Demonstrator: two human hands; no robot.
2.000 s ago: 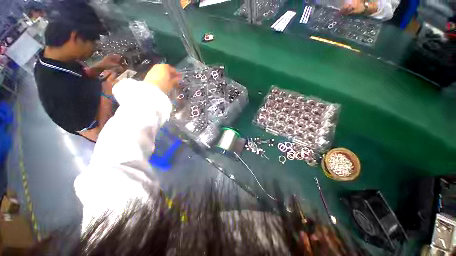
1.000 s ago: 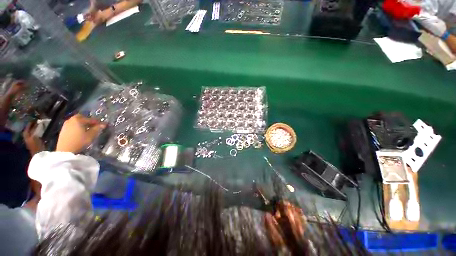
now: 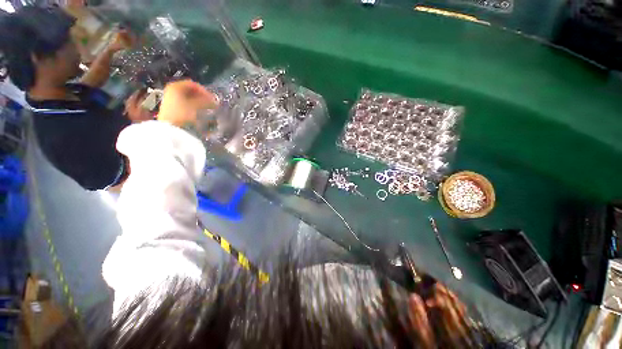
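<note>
My left hand (image 3: 187,103), in a white sleeve, reaches over the left edge of a heap of clear plastic trays (image 3: 300,136) with metal rings and small parts. Its fingers are blurred, and whether they hold anything cannot be told. My right hand (image 3: 436,315) is at the bottom edge, partly hidden by dark hair, around the dark handle of a soldering iron (image 3: 412,264). Solder wire (image 3: 344,223) runs from the green-rimmed spool (image 3: 301,174) towards the iron. Loose metal rings (image 3: 395,184) and small connector parts (image 3: 343,181) lie right of the spool.
A filled blister tray (image 3: 402,131) lies above the rings. A round tub of whitish pieces (image 3: 467,195), tweezers (image 3: 445,249) and a black fan box (image 3: 520,269) stand to the right. Another person (image 3: 71,102) works at the left. A blue bin (image 3: 221,198) is below the bench edge.
The view swung right, then back left. My left hand stays at the left side of the tray heap, its fingers now at the heap's outer edge. My right hand stays low by the bench edge.
</note>
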